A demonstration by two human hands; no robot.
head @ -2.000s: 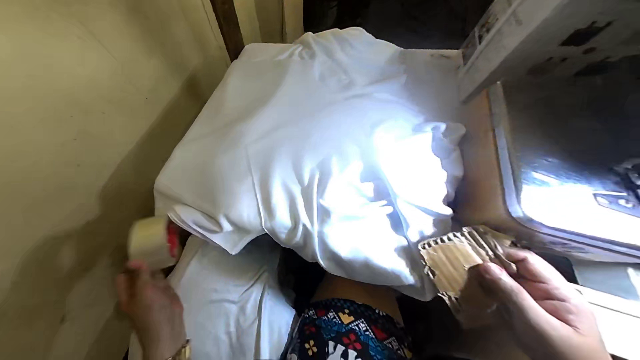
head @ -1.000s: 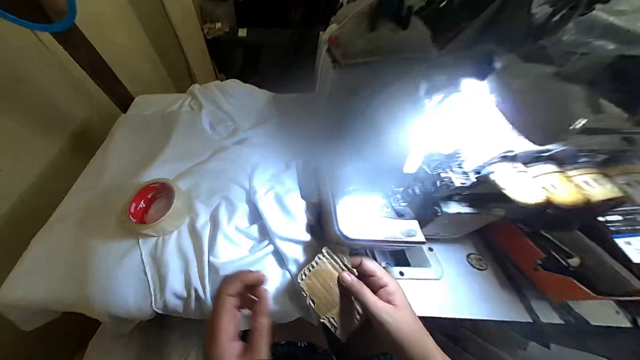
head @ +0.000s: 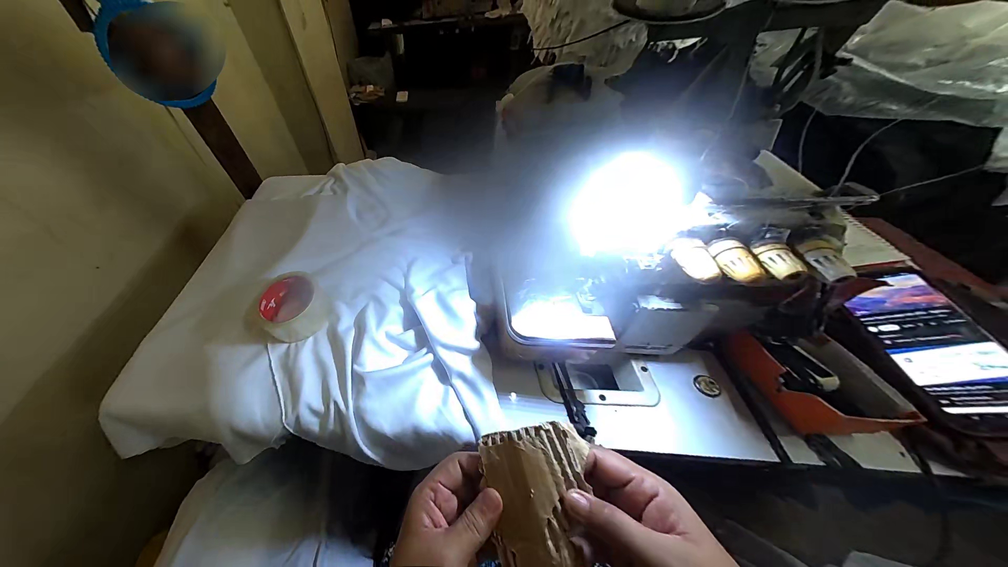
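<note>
A torn piece of corrugated cardboard (head: 529, 492) is held upright between my two hands at the bottom centre. My left hand (head: 449, 512) pinches its left edge with thumb and fingers. On its right edge, my right hand (head: 642, 508) grips it the same way. A roll of clear tape with a red core (head: 295, 309) lies on the white cloth (head: 386, 346), left of and beyond my hands. Just past the cardboard is the white bed of a sewing machine (head: 685, 425), partly washed out by a bright lamp.
Thread cones (head: 736, 260) stand beyond the lamp (head: 630, 205). An orange-red open box (head: 835, 394) holds small dark items, and a lit phone (head: 929, 339) lies to its right. A blue-framed round mirror (head: 161, 51) hangs at the upper left wall.
The tape roll, in my left hand two seconds ago, now rests on the cloth. My left hand has come over and taken hold of the cardboard. The view has swung right.
</note>
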